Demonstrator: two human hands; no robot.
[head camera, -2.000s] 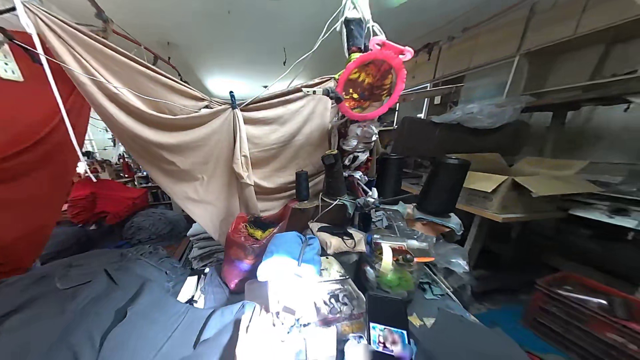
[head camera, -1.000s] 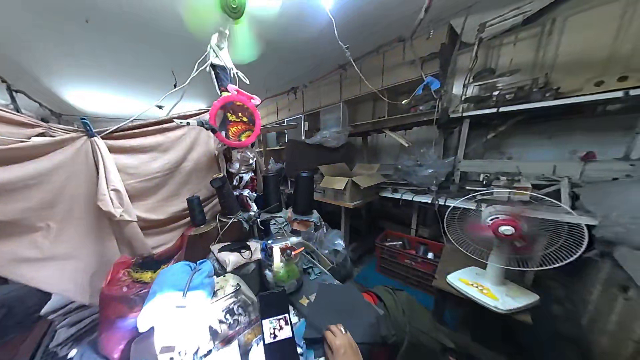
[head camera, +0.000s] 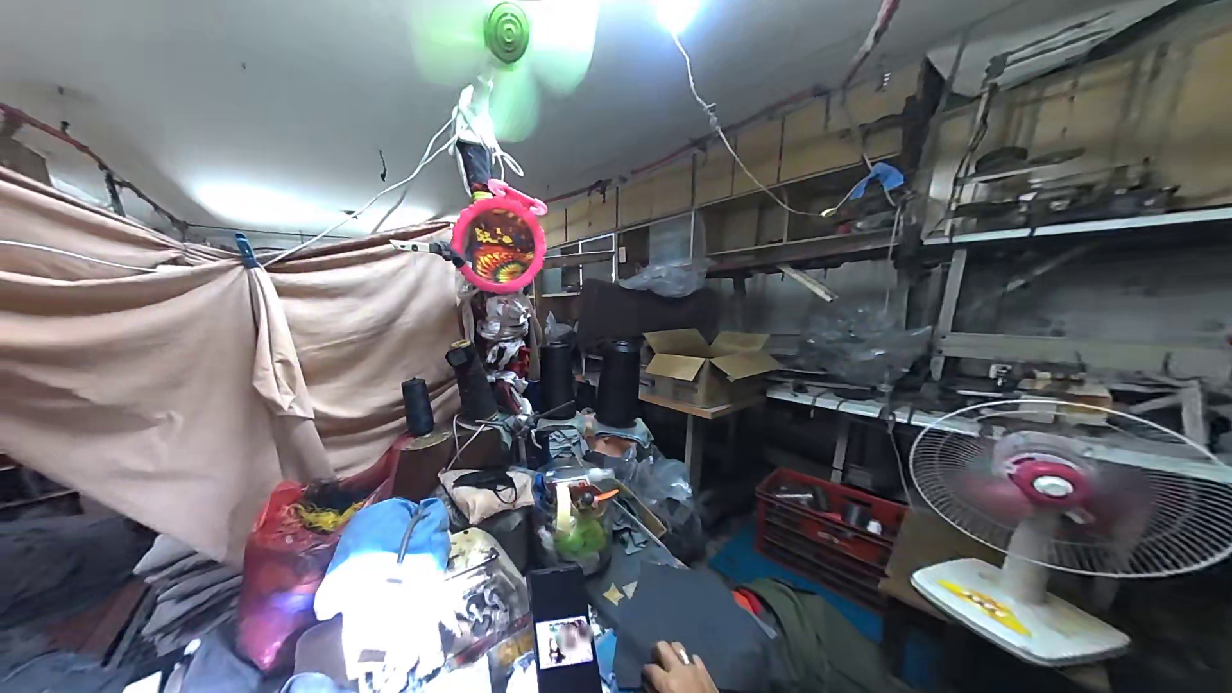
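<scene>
My right hand (head camera: 679, 669), with a ring on one finger, rests on a piece of dark grey fabric (head camera: 688, 616) at the bottom centre; its fingers are bent, and whether they grip the cloth is unclear. Left of it a phone (head camera: 560, 630) stands upright with its screen lit. Beyond the phone, a clear container with green contents (head camera: 579, 529) stands among clutter. A brightly lit blue and white cloth (head camera: 385, 568) lies further left, beside a red plastic bag (head camera: 289, 568). My left hand is out of the frame.
Black thread cones (head camera: 618, 385) stand at the back. A white pedestal fan (head camera: 1035, 577) spins at the right, near a red crate (head camera: 828, 529). An open cardboard box (head camera: 707, 371) sits on a table. A beige cloth (head camera: 144, 385) hangs left; a pink-framed mirror (head camera: 499, 241) hangs above.
The view has swung far to the right since the oldest frame. My right hand, out of sight there, appears one second ago on the dark fabric and is still on it.
</scene>
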